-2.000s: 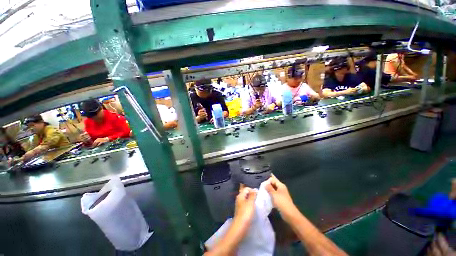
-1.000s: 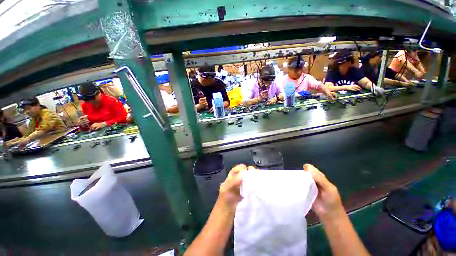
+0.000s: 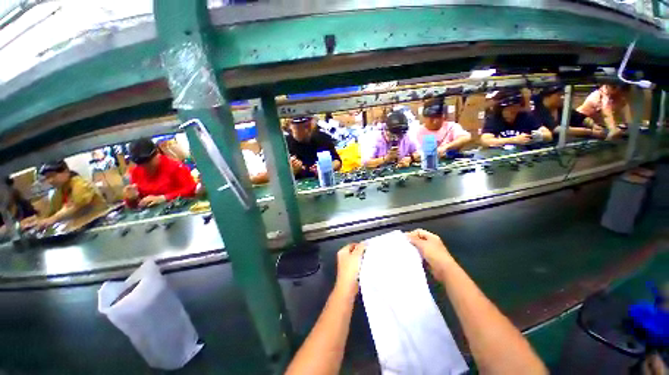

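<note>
My left hand (image 3: 351, 262) and my right hand (image 3: 429, 247) grip the two upper edges of a white protective bag (image 3: 407, 307). The bag hangs down toward me in front of the dark belt. Whether a unit is under or inside it cannot be seen. A dark grey unit with a black top (image 3: 298, 261) stands just left of my left hand, partly behind the green post. A bagged unit (image 3: 150, 315) stands on the belt at the left, its white bag open at the top with a dark end showing.
A green post (image 3: 246, 271) rises left of my hands. Another grey unit (image 3: 625, 203) stands far right. At the lower right is a black-topped unit (image 3: 612, 322) beside a blue cloth (image 3: 651, 321) and part of a hand. Several people sit along the raised line (image 3: 381, 201) with small dark parts.
The bag was bunched between my hands, then spread wide at its opening; now it hangs longer and narrower. The unit top seen beyond my hands is now hidden by the bag.
</note>
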